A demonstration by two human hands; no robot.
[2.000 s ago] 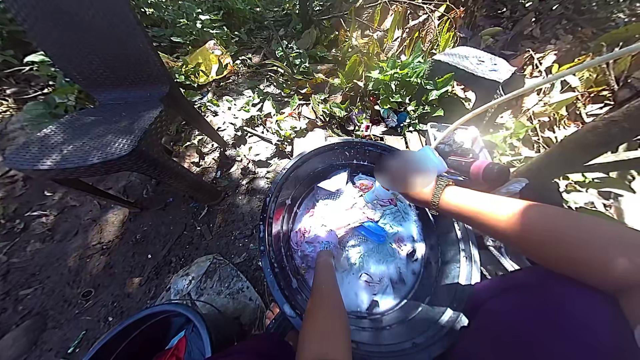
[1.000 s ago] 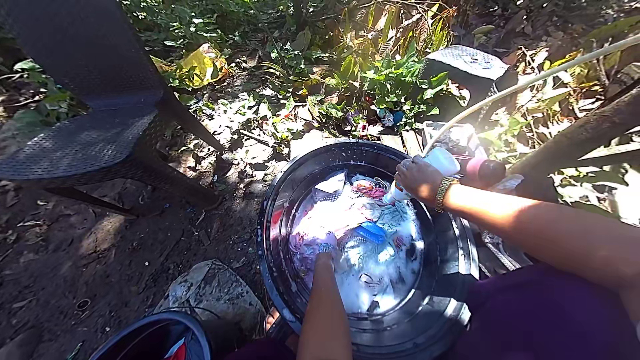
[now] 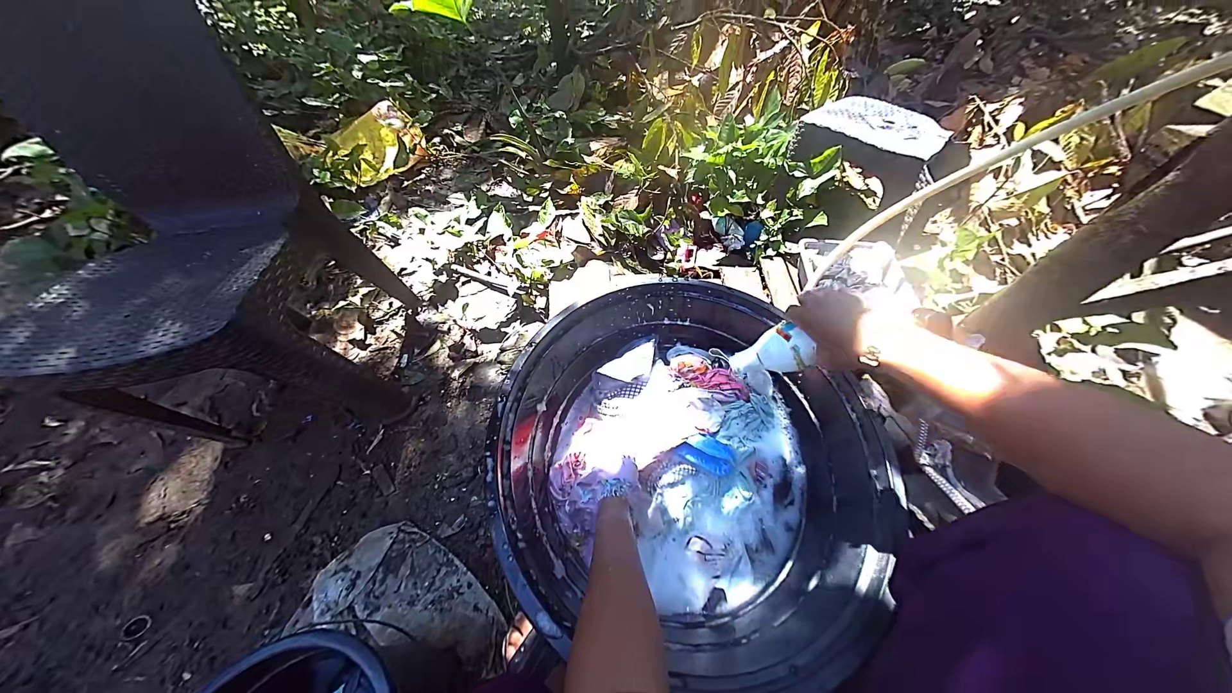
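Observation:
A wide black plastic basin holds wet clothes in white suds, with a blue item among them. My left hand is down in the suds at the left of the clothes; its fingers are hidden, so its hold cannot be seen. Above the basin's upper right rim, my right hand is closed around a white bottle or pouch with coloured print, tilted down toward the clothes. A watch or bracelet is on the right wrist.
A dark woven-pattern plastic chair stands at the left. At the lower left are a dark bucket and a rock. A pale hose arcs behind my right hand, near a thick branch and a grey block.
My right hand has tipped the white container so that its end points down-left over the basin. My left hand stays in the suds at the left.

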